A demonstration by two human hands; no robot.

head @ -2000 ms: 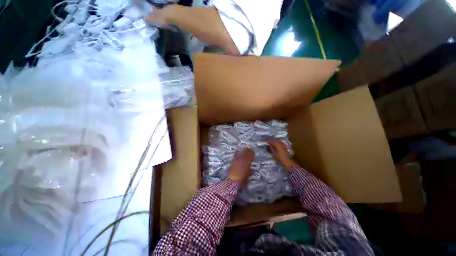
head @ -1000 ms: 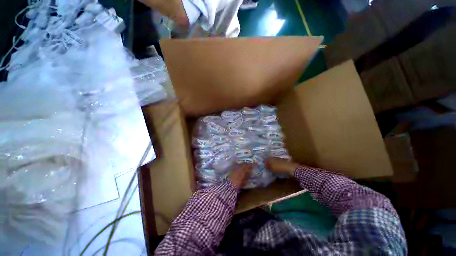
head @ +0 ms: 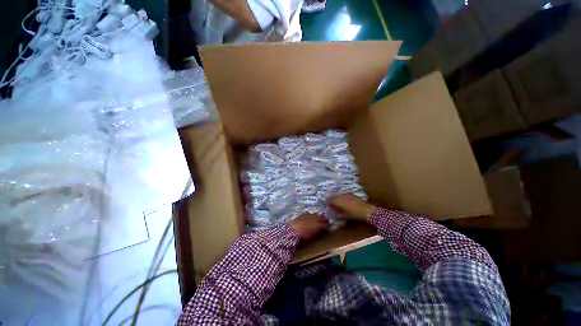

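An open brown carton (head: pixel 423 149) stands in front of me with its flaps spread. Bagged white units (head: pixel 299 167) lie in tight rows inside it, shiny and crinkled. My left hand (head: pixel 310 225) rests on the units at the near side of the carton. My right hand (head: pixel 349 206) rests on them just to the right, near the left hand. The fingertips of both hands are blurred against the bags, and I cannot tell whether they grip any unit.
A white-covered bench (head: pixel 127 229) at left bears a milky pile of poly bags (head: pixel 44 184) and a heap of white corded units (head: pixel 89 32). Clear plastic (head: pixel 188 95) lies at its edge. Another person's arm (head: pixel 237 11) shows beyond the carton. Brown cartons (head: pixel 535 83) stand at right.
Both hands have moved toward the near side of the carton and sit closer together. The carton and bench have shifted left and slightly up in view.
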